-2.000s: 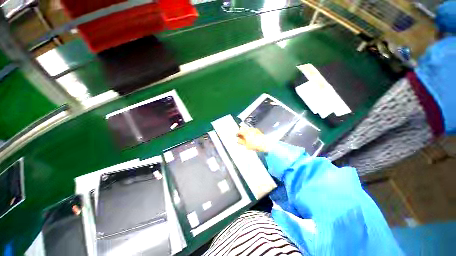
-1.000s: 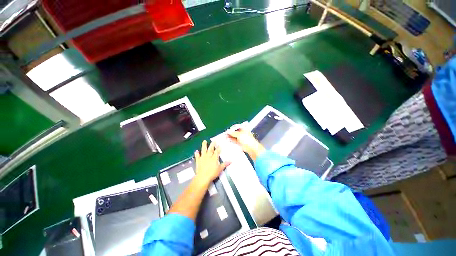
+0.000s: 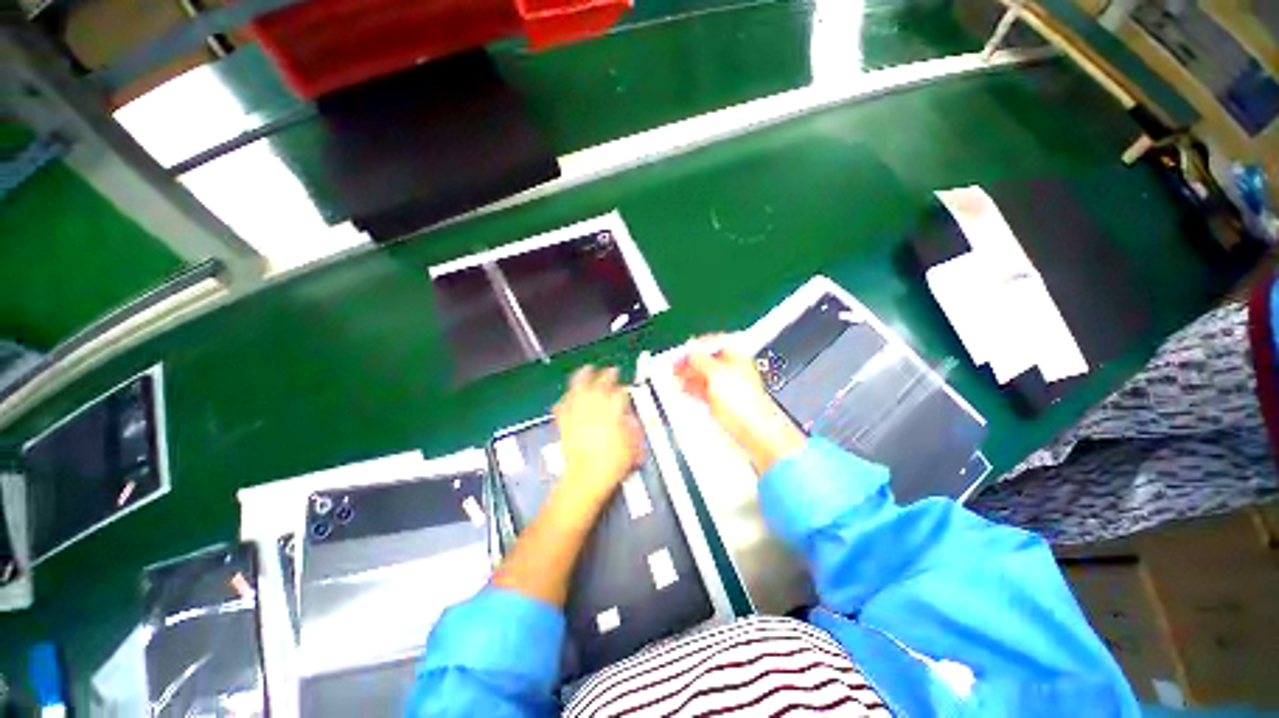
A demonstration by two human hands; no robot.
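My left hand (image 3: 600,432) is over the upper part of a black backing panel (image 3: 638,589) that carries several small white patches. Its fingers are blurred, and I cannot tell if they hold anything. My right hand (image 3: 718,376) is at the top end of a long white-to-beige strip (image 3: 732,519), with its fingertips bunched near the strip's surface. Whether it grips something small is not clear. A printed phone-graphic panel (image 3: 877,400) with a white edge lies just right of my right hand. Another printed panel (image 3: 400,540) lies left of the black panel.
A printed panel (image 3: 575,295) lies beyond my hands. More panels lie at far left (image 3: 98,456) and lower left (image 3: 204,631), near a blue tool (image 3: 49,678). White cards (image 3: 1003,295) lie on black sheets at right. Red bins (image 3: 393,42) and a black sheet (image 3: 435,147) are beyond the bench edge.
My left hand came in over the black panel and then shifted slightly up and right. My right hand stays near the strip's top end. The view has shifted, showing more of the bench's left side.
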